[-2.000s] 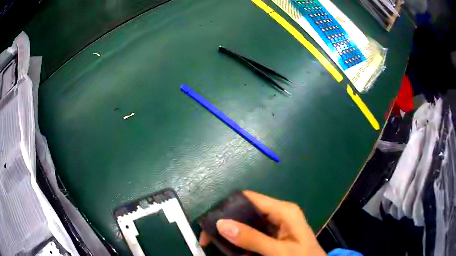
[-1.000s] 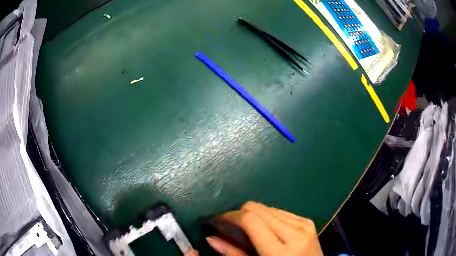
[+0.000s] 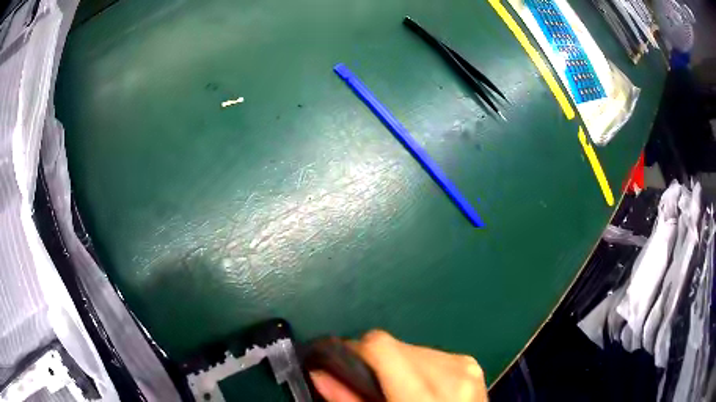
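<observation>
A phone middle frame [image 3: 284, 363], silvery with a black end, is at the bottom edge, left of centre, its lower part cut off by the picture's edge. My right hand [image 3: 420, 373] is at the bottom, slightly blurred, closed around a dark pad [image 3: 341, 363]. The pad is at the frame's right side; whether they touch is hard to tell. My left hand is not in view. A blue plastic stick [image 3: 408, 145] lies diagonally on the green mat [image 3: 196, 188]. Black tweezers [image 3: 459, 67] lie with their legs apart, above and right of the stick.
A pale scrap [image 3: 232, 103] lies at the upper left. Yellow tape strips [image 3: 538, 59] and a blue sheet of small parts [image 3: 567, 51] are at the upper right. A tray with white foam and another frame [image 3: 49, 381] is at the left edge. White-and-black wrapped material [image 3: 640, 275] is at the right.
The view has shifted, so the stick and tweezers appear higher and further right. My right hand still holds the pad beside the frame. The fingertip seen on the frame a second ago is gone from view.
</observation>
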